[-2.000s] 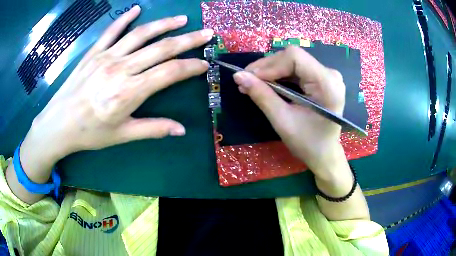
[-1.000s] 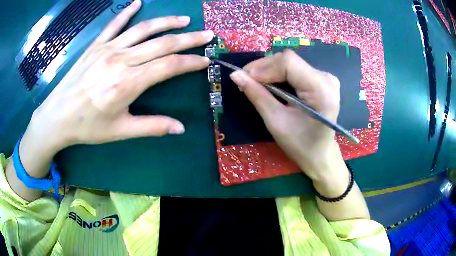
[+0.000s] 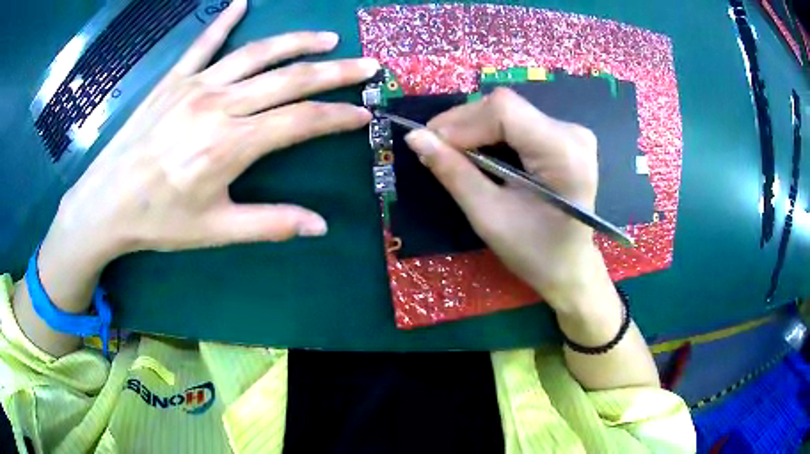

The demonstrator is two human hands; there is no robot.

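A circuit board with green edges (image 3: 613, 86) lies on a red bubble wrap pad (image 3: 462, 288), mostly covered by a black sheet (image 3: 613, 133). Silver connectors (image 3: 383, 178) line its left side. My right hand (image 3: 524, 177) holds silver tweezers (image 3: 568, 206) like a pen, their tip at the gap between the upper connectors. Any small piece at the tip is too small to tell. My left hand (image 3: 195, 160) is spread, palm down, with two fingertips at the board's upper left edge. It holds nothing.
A sheet of black strips (image 3: 111, 66) on a shiny backing lies at the upper left, partly beside my left hand. Long black strips (image 3: 761, 133) lie on the green mat (image 3: 266, 301) at the right. A blue strap (image 3: 55, 306) is on my left wrist.
The tweezers' rear end has dropped and shifted slightly left since the first frame, while the tip stays near the upper connectors. My left hand has hardly moved.
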